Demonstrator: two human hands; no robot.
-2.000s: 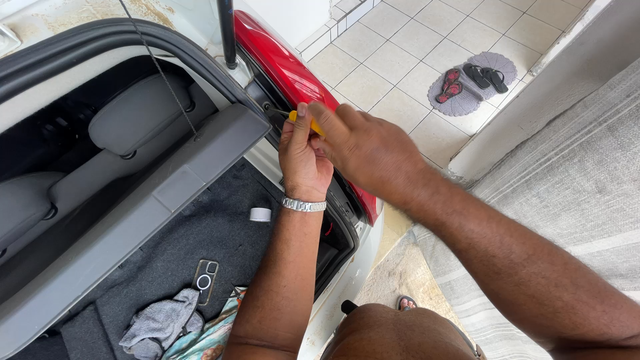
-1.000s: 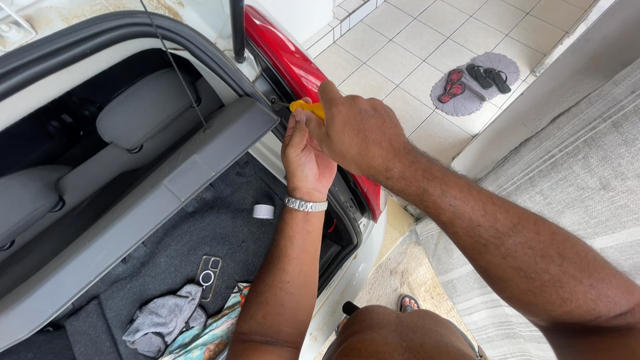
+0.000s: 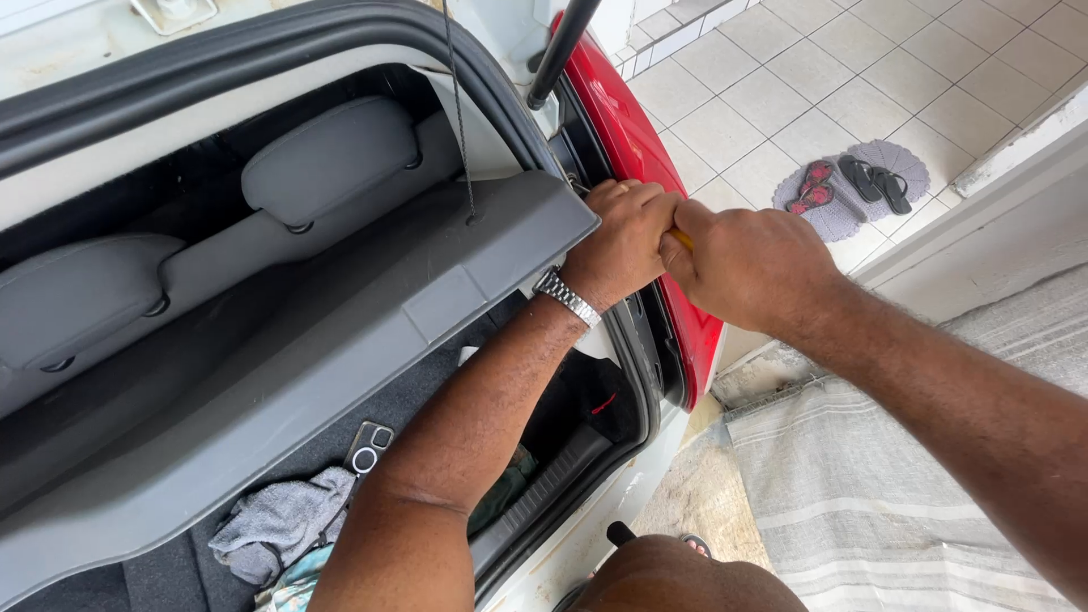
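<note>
My right hand [image 3: 752, 263] is closed around a yellow-handled tool [image 3: 682, 239], of which only a bit of the handle shows. My left hand [image 3: 620, 238], with a metal watch [image 3: 567, 299] on its wrist, lies against the right hand, back up, at the inner edge of the car's red tail light [image 3: 625, 119]. Its fingers curl where the tool's front part is hidden, so what it grips cannot be told. Just left of it is the corner of the grey parcel shelf [image 3: 459, 293], hung by a cord [image 3: 461, 127].
In the open boot lie a phone [image 3: 371, 446], a grey cloth [image 3: 285, 520] and a patterned cloth [image 3: 297, 582]. A black strut [image 3: 562, 53] rises beside the tail light. Sandals [image 3: 875, 183] rest on a round mat [image 3: 914, 161] on the tiled floor. A striped grey cloth [image 3: 884, 484] hangs at right.
My left hand has turned from palm showing to back up and reaches over the tail light's inner edge. The yellow handle, plain before, is now mostly covered by my hands.
</note>
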